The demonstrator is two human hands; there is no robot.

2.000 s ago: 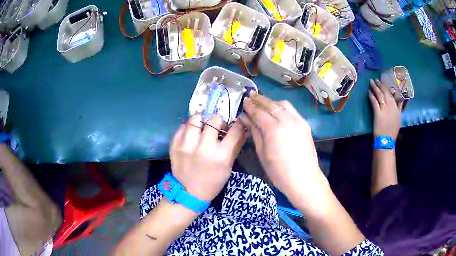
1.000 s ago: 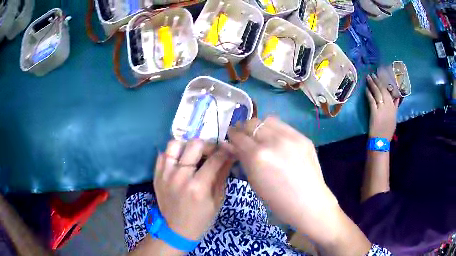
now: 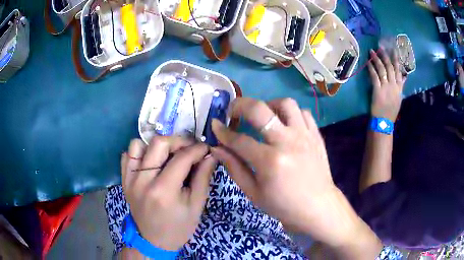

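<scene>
An off-white speaker housing stands open side up at the table's front edge. A blue cell lies along its left side, a dark blue-black module along its right wall, with a thin black wire between them. A brown strap shows behind its right side. My left hand is at the housing's near rim, with thin red and dark wires across its fingers, its thumb and forefinger pinched on a wire end. My right hand reaches over the near right corner, fingertips meeting the left ones. What the right fingertips hold is hidden.
Several housings with yellow parts and brown straps stand behind on the green mat. Another housing is at the far left. At right, another person's hand holds a small housing. A red stool is below left.
The view has shifted, so the waiting housings sit higher and further left. My right fingers have spread and lifted from the module, uncovering more of it. Both hands stay at the housing's near rim.
</scene>
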